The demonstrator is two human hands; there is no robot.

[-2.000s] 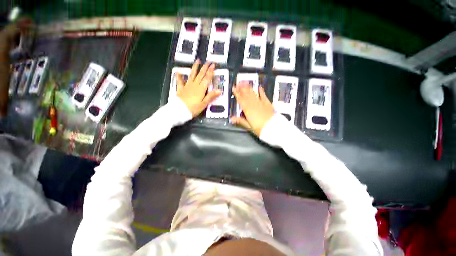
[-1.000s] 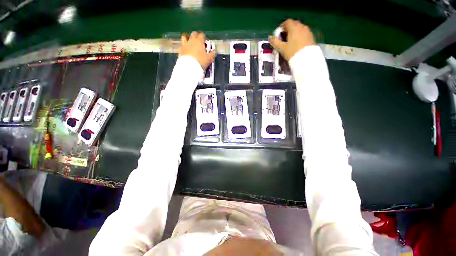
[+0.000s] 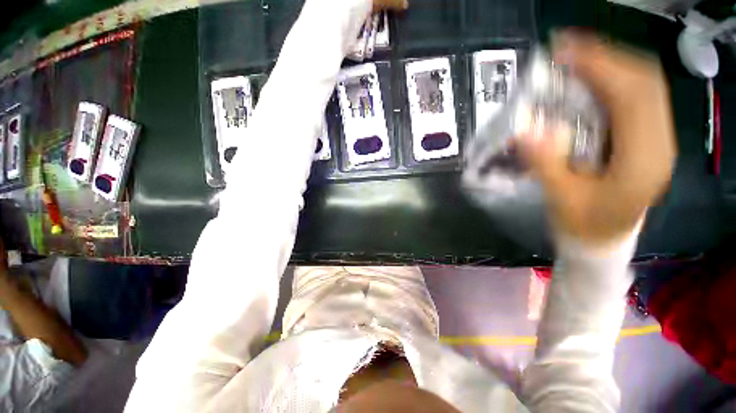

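Note:
White phones (image 3: pixel 364 113) lie back side up in the near row of a clear tray (image 3: pixel 379 171); my left sleeve covers part of the row. Several phones (image 3: pixel 371 36) are bunched side by side over the far row. My left hand (image 3: pixel 391 4) is on them, mostly cut off by the top edge. The far-row pockets that show on either side hold no phones. My right hand (image 3: pixel 565 153) is raised over the tray's right end, large and blurred, with fingers around a blurred grey-white object (image 3: pixel 516 153) that I cannot identify.
Two white phones (image 3: pixel 115 157) lie at the left on the bench mat. More phones (image 3: pixel 13 147) are at the left edge. A white lamp-like fixture (image 3: pixel 699 44) is at the upper right. Another person's arm (image 3: pixel 36 314) shows at the lower left.
Both hands were at the far row's ends. The far-row phones are now bunched at my left hand, and my right hand has come nearer with a blurred object. The view has shifted.

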